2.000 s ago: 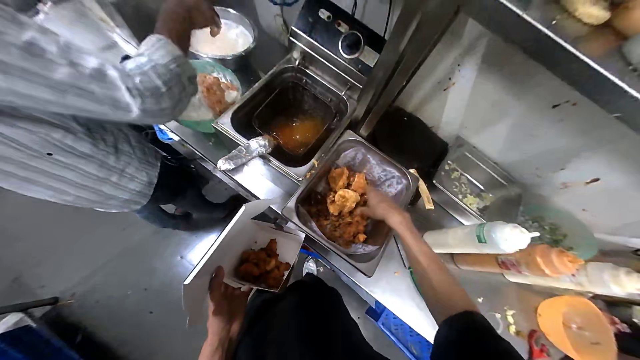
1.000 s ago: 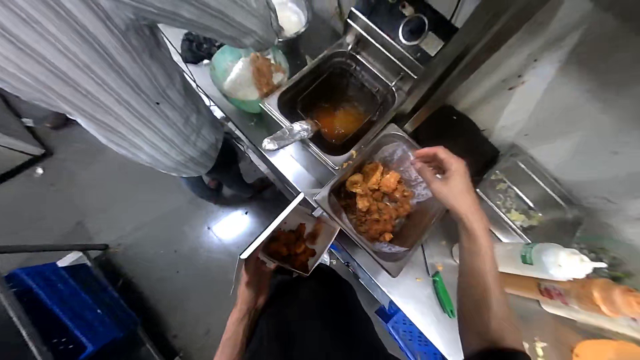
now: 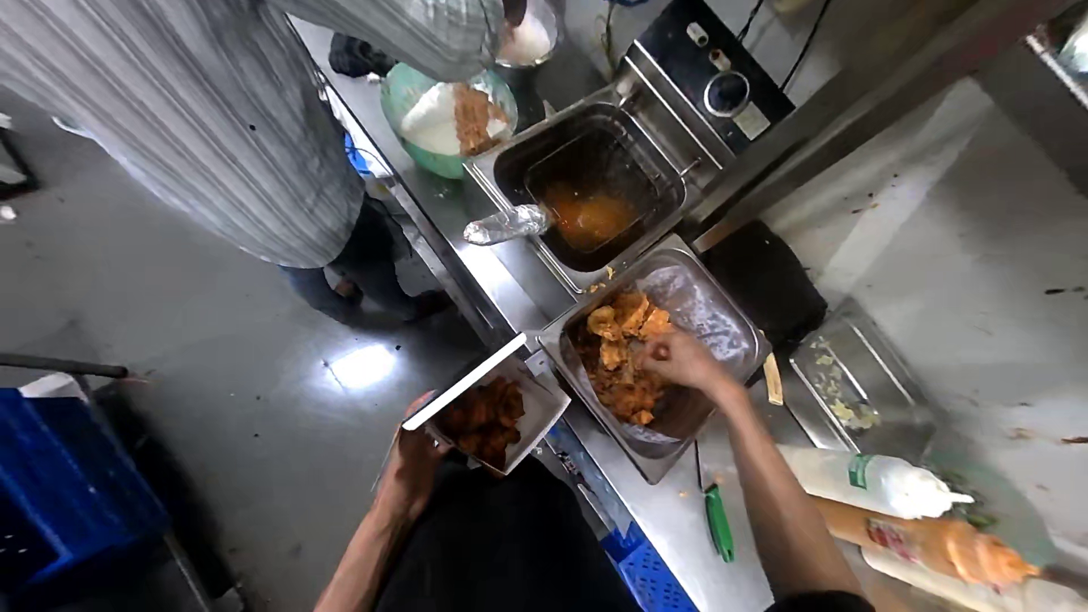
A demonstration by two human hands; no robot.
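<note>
My left hand (image 3: 416, 463) holds an open cardboard takeaway box (image 3: 537, 406) from the left, its lid raised. Dark fried chicken pieces (image 3: 489, 418) lie inside it. The box is close to the near left rim of a deep steel pan (image 3: 731, 319), which contains more fried pieces (image 3: 625, 374) on a translucent liner. Inside that pan, my right hand (image 3: 676, 357) has its fingers down at the fried pieces; whether they grip one is hidden. Behind the pan is a deep fryer (image 3: 595, 183) with orange-brown oil and a foil-wrapped handle (image 3: 507, 226) over its edge.
A co-worker in a striped shirt (image 3: 212, 127) stands at left, near a green bowl (image 3: 399, 110) of flour and a metal bowl (image 3: 544, 34). A green-handled knife (image 3: 718, 523), squeeze bottles (image 3: 875, 480) and a shallow steel tray (image 3: 892, 382) lie right. Blue crates (image 3: 76, 476) stand lower left.
My right hand was raised over the pan's liner one second ago and has come down onto the fried pieces. My left hand still holds the box beside the pan.
</note>
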